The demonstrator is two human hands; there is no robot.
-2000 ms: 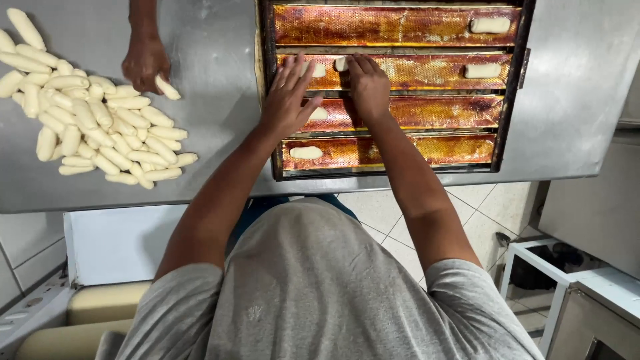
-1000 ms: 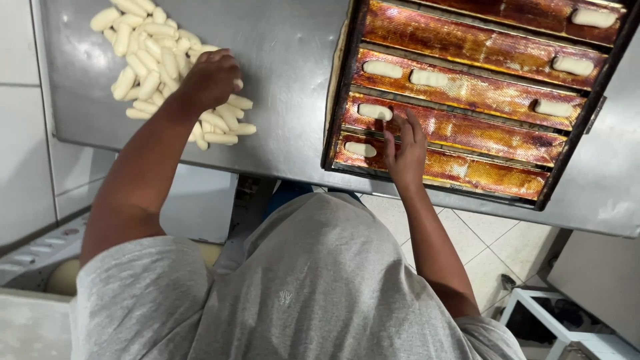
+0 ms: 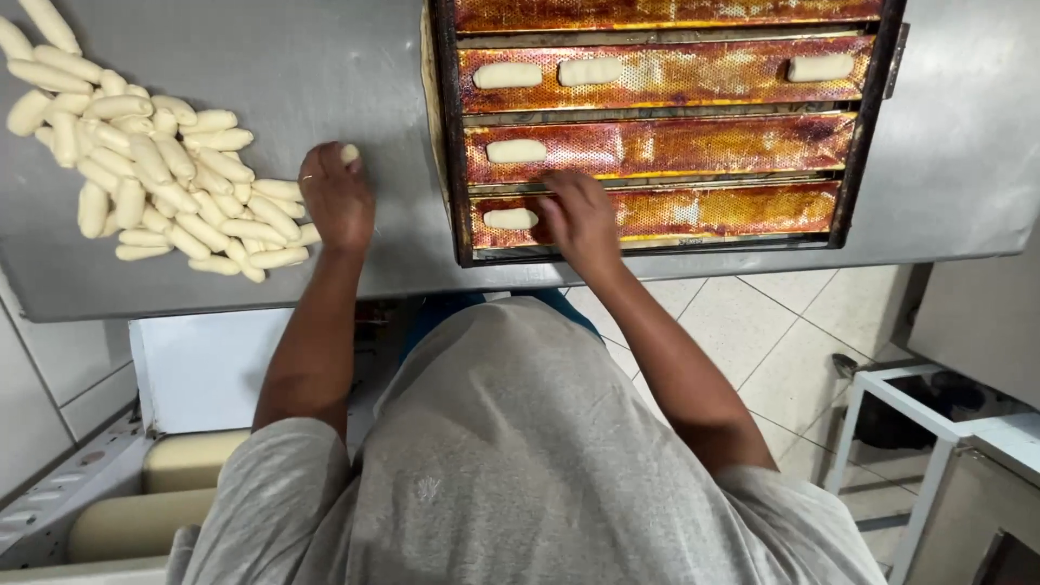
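Observation:
My left hand (image 3: pixel 337 195) holds a piece of shaped dough (image 3: pixel 349 153) above the steel table, just right of a heap of dough rolls (image 3: pixel 154 175). My right hand (image 3: pixel 583 219) is over the lowest channel of a perforated baking tray (image 3: pixel 731 211), fingers bent, next to a dough roll (image 3: pixel 510 218); whether it touches the roll I cannot tell. Another roll (image 3: pixel 516 151) lies in the channel above. The channel above that bears two rolls at its left, one of them (image 3: pixel 591 71) further in, and one roll (image 3: pixel 821 67) near its right end.
The steel table (image 3: pixel 390 89) carries heap and tray, its front edge close to my body. Below at left are a white panel (image 3: pixel 211 366) and cream rollers (image 3: pixel 146 520). A white metal frame (image 3: pixel 853 422) stands at lower right on the tiled floor.
My left hand was on the tray two seconds ago, was over the heap one second ago, and is now right of it with dough. Another person's hand at the heap, seen two seconds ago, is gone.

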